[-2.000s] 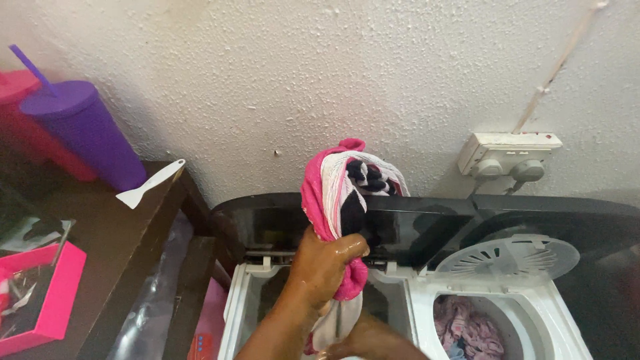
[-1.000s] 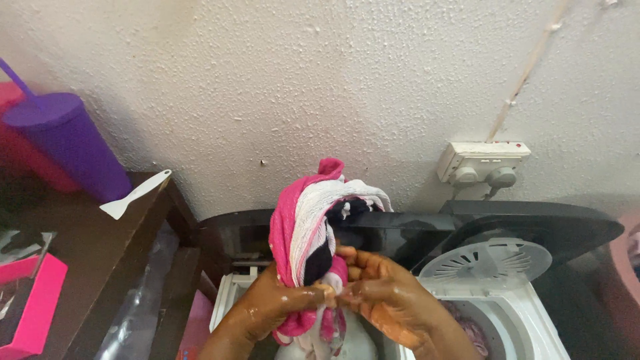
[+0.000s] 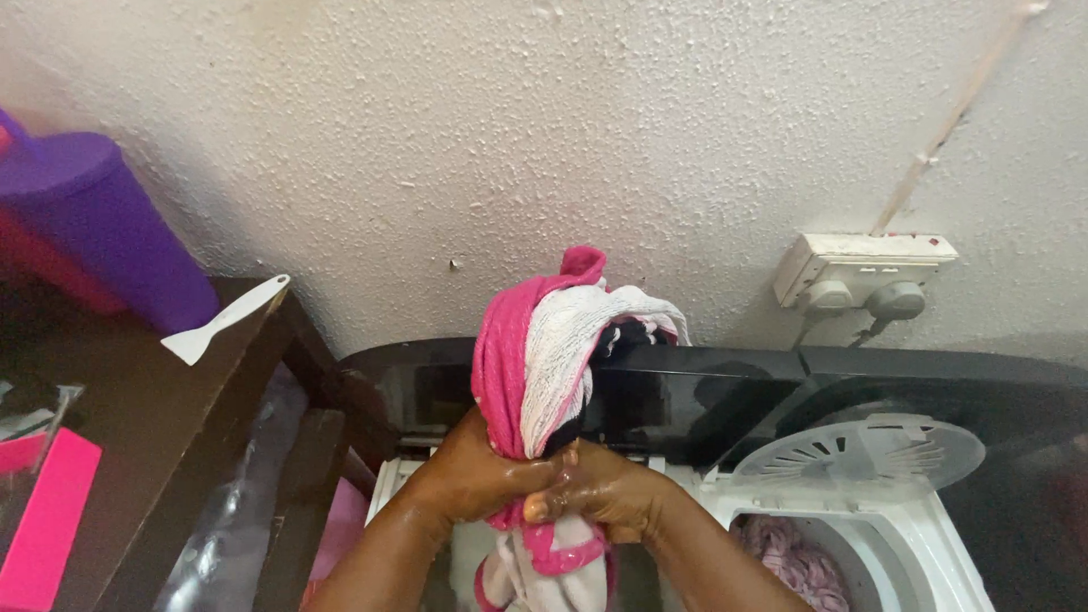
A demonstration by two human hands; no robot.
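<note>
A wet pink, white and black garment (image 3: 557,365) is bunched upright over the left tub of a twin-tub washing machine (image 3: 960,544). My left hand (image 3: 484,472) grips it from the left, and my right hand (image 3: 608,493) closes on it from the right, the two hands touching. Its top flops over against the raised black lid (image 3: 680,408); the lower part hangs beneath my hands into the tub. Wrung pinkish cloth (image 3: 795,561) lies in the round spin tub at the right, below a raised translucent perforated cover (image 3: 858,450).
At the left, a dark wooden table (image 3: 178,425) bears a purple tumbler (image 3: 110,229), a white plastic spatula (image 3: 225,323) and a pink box (image 3: 51,518). On the textured wall behind is a double socket (image 3: 867,276) with two plugs in it.
My right hand, low under my left two seconds ago, has come up beside it on the garment. Since one second ago, both hands have closed more tightly around the cloth.
</note>
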